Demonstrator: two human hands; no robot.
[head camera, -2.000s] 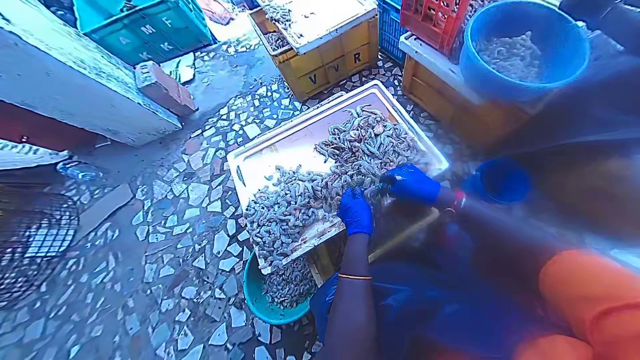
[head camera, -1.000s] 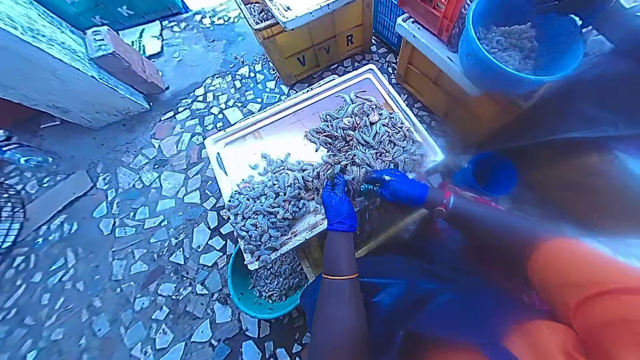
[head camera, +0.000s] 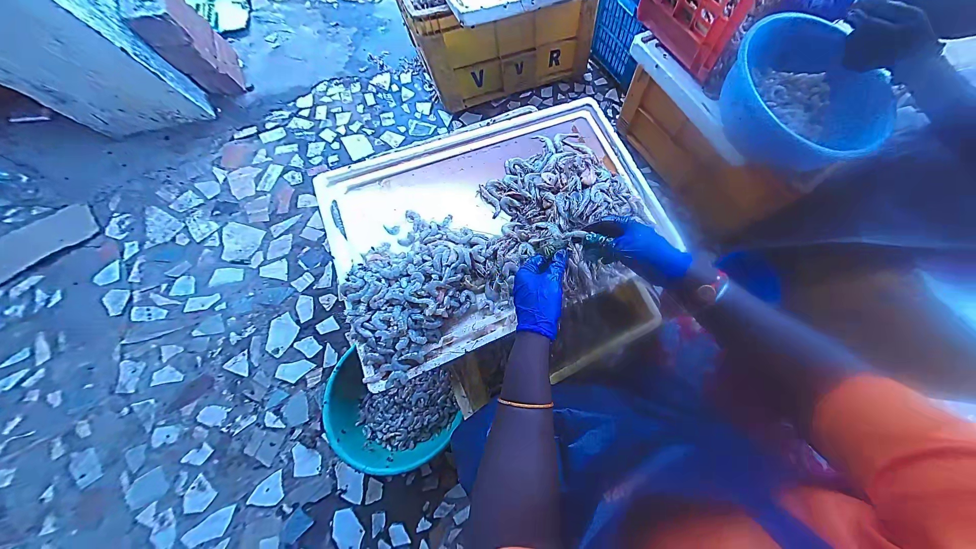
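My left hand (head camera: 540, 293), in a blue glove, has its fingertips closed on a shrimp (head camera: 550, 245) at the near edge of a white tray (head camera: 404, 183). Just to its right, my right hand (head camera: 644, 245), gloved in blue with a band at the wrist, holds the same shrimp or one touching it; the fingers partly hide it. Whole shrimp (head camera: 560, 179) are heaped at the tray's right. Paler, seemingly headless shrimp (head camera: 415, 293) form a pile at its left. A teal basin (head camera: 374, 457) with small shrimp or scraps sits below the tray's near left corner.
A yellow crate (head camera: 503, 57) stands behind the tray, with a red crate (head camera: 690, 34) and a blue tub (head camera: 808, 99) of shrimp at back right. Another person's dark-gloved hand (head camera: 888, 34) is at the tub. A brick-like block (head camera: 187, 46) lies at upper left on the mosaic floor.
Both hands stay at the tray's near edge; my right hand has come closer to my left since the oldest frame. The other person's hand is now over the blue tub's rim.
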